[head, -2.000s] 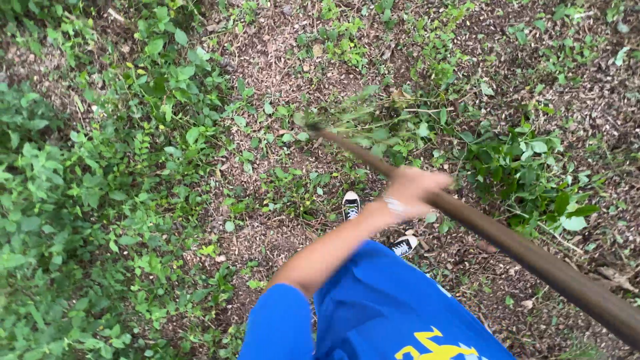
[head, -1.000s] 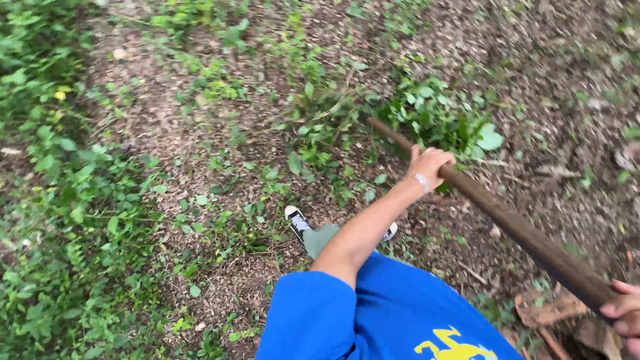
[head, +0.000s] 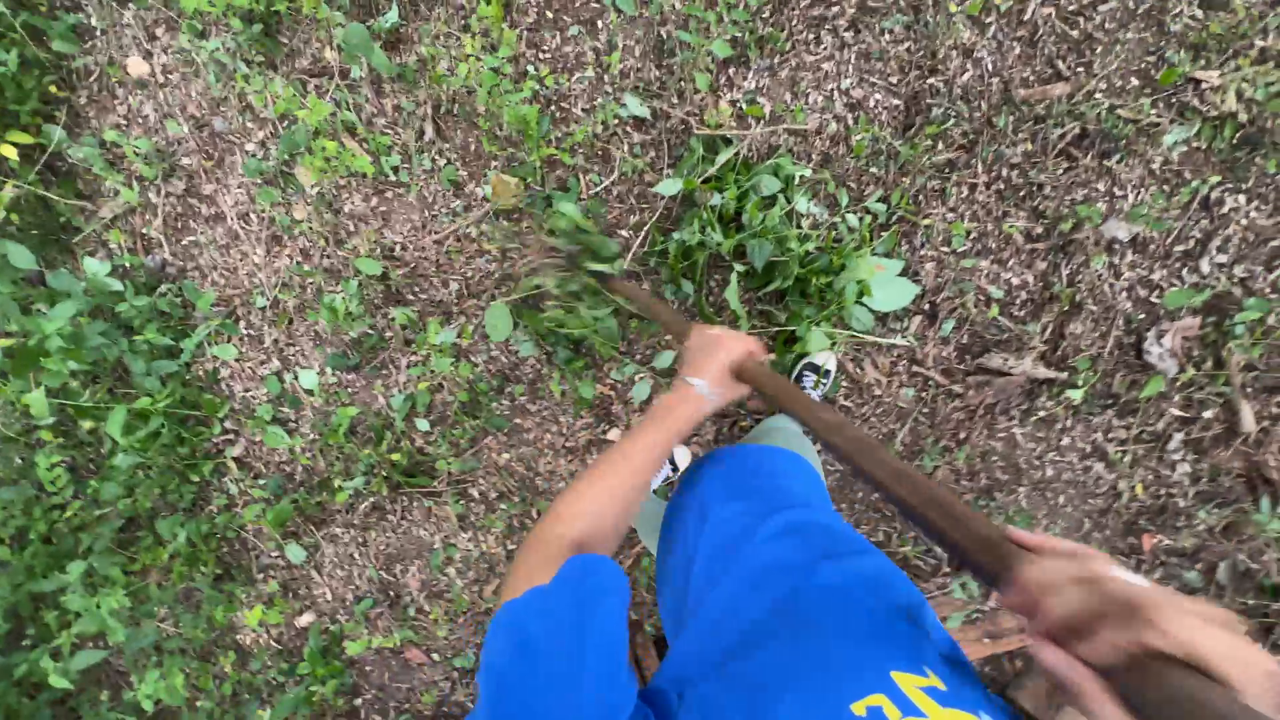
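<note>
A long brown wooden handle slants from the lower right corner up to the middle of the head view. My left hand is closed around it near its far end, with a pale band at the wrist. Farther down the shaft, at the lower right, my right hand grips it, somewhat blurred. The far end of the handle meets a blurred clump of weeds, and any tool head there is hidden. A pile of loose green plants lies just right of that end.
Dense low greenery covers the left side. Brown leaf litter with small sprouts spreads over the ground. My sneaker stands just below the pile. Pieces of wood or bark lie beside my shirt at the lower right.
My right hand, out of view two seconds ago and at the edge one second ago, now shows well inside the frame on the handle. My left hand stays on the handle. The view has shifted.
</note>
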